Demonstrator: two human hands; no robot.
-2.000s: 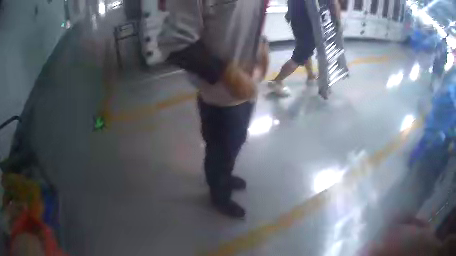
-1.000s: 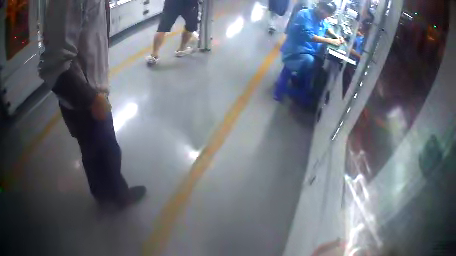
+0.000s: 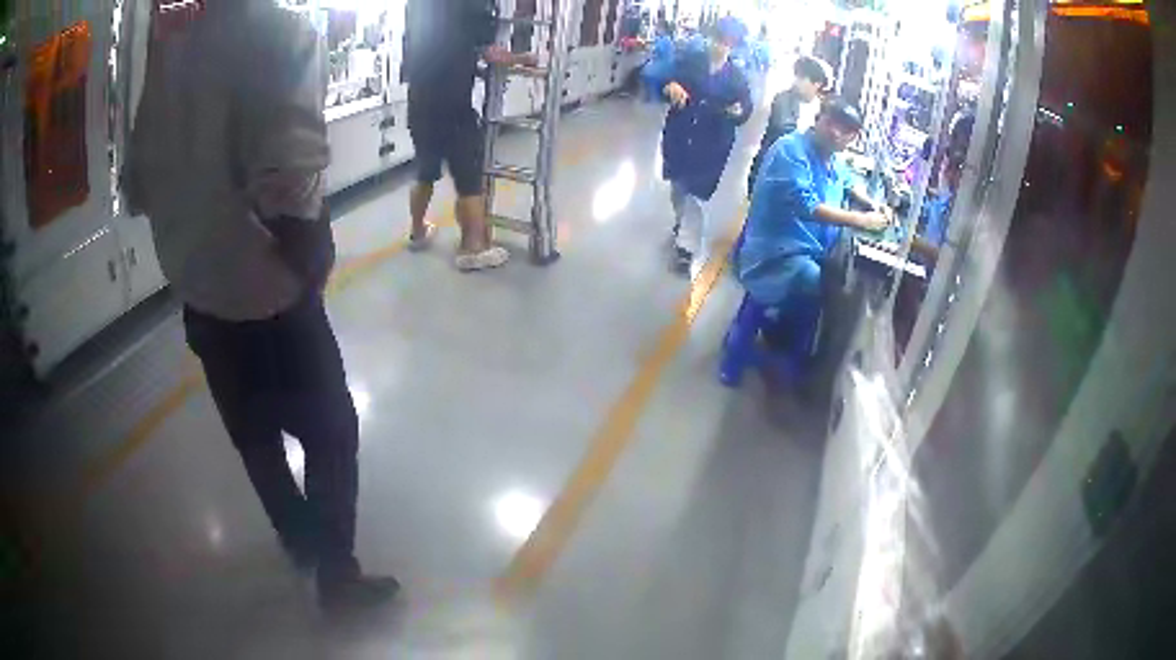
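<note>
Neither of my hands can be made out in the head view. Nearest in front of me, at the left, a person in a light grey-beige top and dark trousers stands on the glossy floor. Further on, a person in dark shorts has a hand at a silver aluminium stepladder, which stands upright in the aisle. At the right, a worker in a blue smock sits on a blue stool with both hands over a bench.
White machines line the left side. A yellow floor line runs up the aisle. A person in a dark blue smock stands or walks beside it. A white machine panel and dark window fill the right edge.
The view has turned right and risen, so the near person has shifted left. The ladder now shows upright with its rungs visible. The seated worker and the person in dark blue have come into fuller view.
</note>
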